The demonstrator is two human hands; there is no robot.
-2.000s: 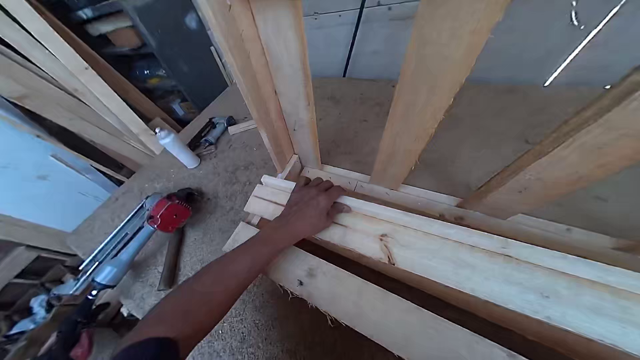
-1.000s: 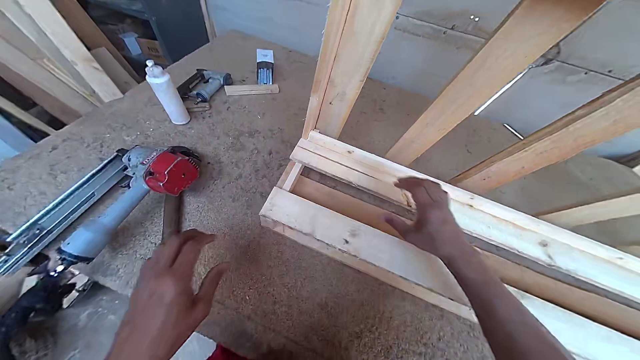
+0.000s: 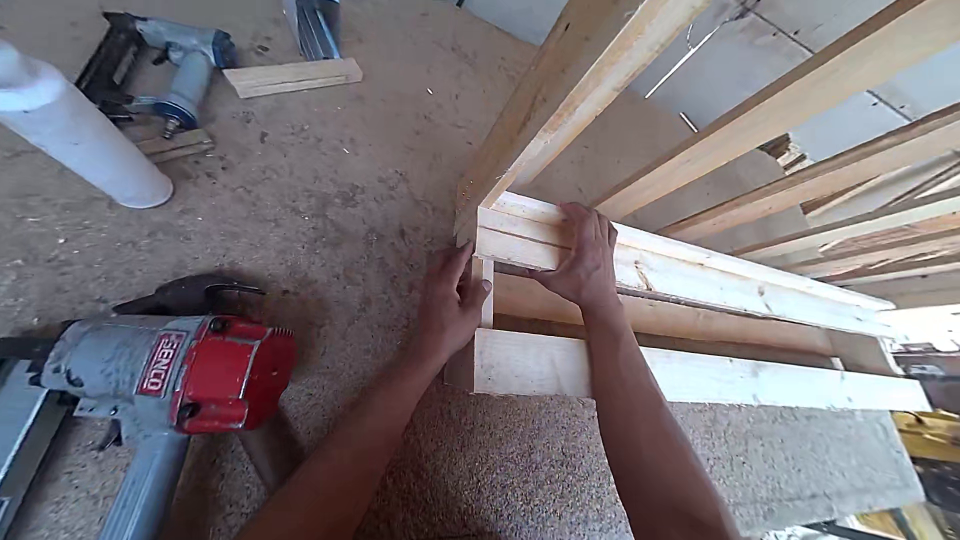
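A long wooden frame of pale planks (image 3: 720,375) lies across the right half of the view, with upright boards (image 3: 555,105) rising behind its left end. My right hand (image 3: 585,259) grips the rear planks (image 3: 525,238) near that end, fingers over the far edge and thumb on the near side. At the frame's left end, my left hand (image 3: 454,300) presses fingers and thumb against the short end piece (image 3: 484,300); its fingertips reach the rear corner. A gap separates the rear planks from the front plank.
A red and grey Senco nail gun (image 3: 225,375) lies at lower left, beside a claw hammer (image 3: 199,292). A white plastic bottle (image 3: 90,135), a smaller air nailer (image 3: 184,67) and a wood offcut (image 3: 292,77) are at upper left on the work surface.
My left hand has moved from above the work surface to the frame's left end. My right hand, lifted a second ago, is now closed around the rear planks. The view has moved nearer.
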